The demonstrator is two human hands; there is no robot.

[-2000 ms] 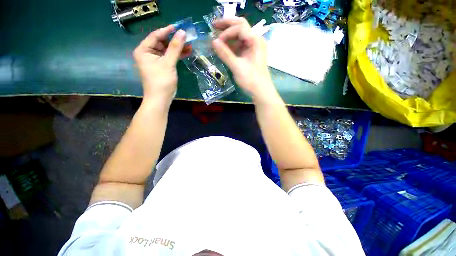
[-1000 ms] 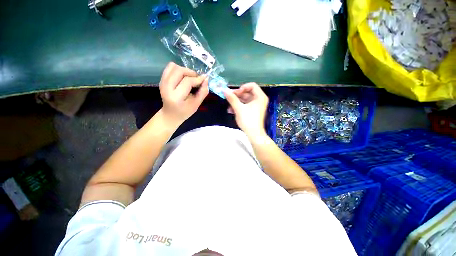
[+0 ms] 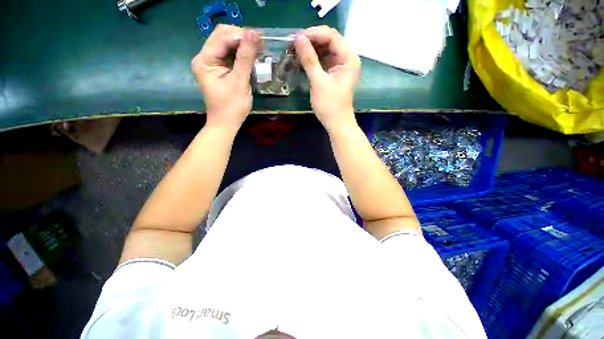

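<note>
A clear zip-lock bag (image 3: pixel 274 74) hangs between my hands above the green bench near its front edge. Brassy metal and a white piece show inside it. My left hand (image 3: pixel 228 69) pinches the bag's upper left corner between thumb and fingers. My right hand (image 3: pixel 328 69) pinches its upper right corner the same way. A blue-filmed plate (image 3: pixel 220 16) lies on the bench just beyond my left hand. The end of a tubular latch (image 3: pixel 132 5) shows at the top left.
A stack of empty bags (image 3: pixel 396 33) lies right of my right hand, with a white plastic piece (image 3: pixel 324 6) beside it. A yellow sack (image 3: pixel 493 59) of white slips stands at the right. Blue plastic crates (image 3: pixel 493 155) stand below, one full of finished packs (image 3: pixel 430 155).
Both hands have moved up and away from me, and now hold the bag by its two upper corners. The blue piece held at the bag's mouth a second ago no longer shows there.
</note>
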